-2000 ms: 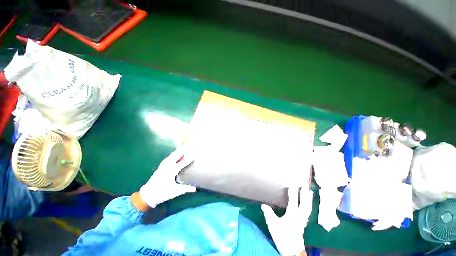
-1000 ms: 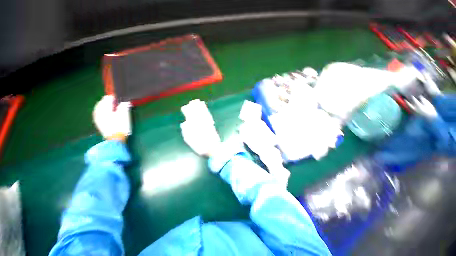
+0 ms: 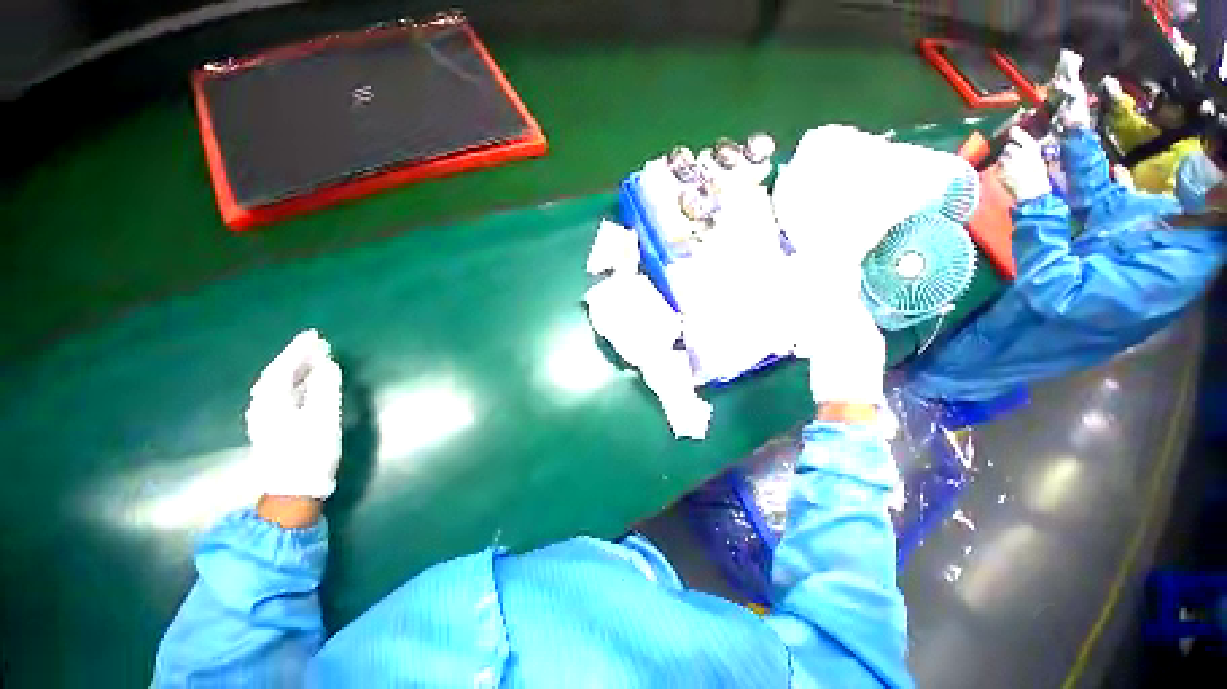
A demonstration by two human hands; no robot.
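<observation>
A closed dark laptop (image 3: 363,115) with a small central logo lies on an orange-red tray (image 3: 390,174) on the green conveyor. My gloved left hand (image 3: 296,420) is over the bench below it, apart from the tray, with no held object visible. My gloved right hand (image 3: 848,353) reaches to the right edge of the blue tray (image 3: 649,240), among white wipers (image 3: 733,303). Its fingers merge with the white material, so its grip is hidden. More loose white wipers (image 3: 646,337) lie left of the blue tray.
Metal-topped bottles (image 3: 697,189) stand in the blue tray. A white bag (image 3: 861,182) and a teal fan (image 3: 918,265) are to its right. Another person in a blue smock (image 3: 1117,283) works at the far right. Shiny clear plastic (image 3: 928,464) lies below the bench edge.
My left hand has come off the laptop's tray and back over the bench. My right hand has moved right from mid-bench to the blue tray. The view has turned right since the first frame.
</observation>
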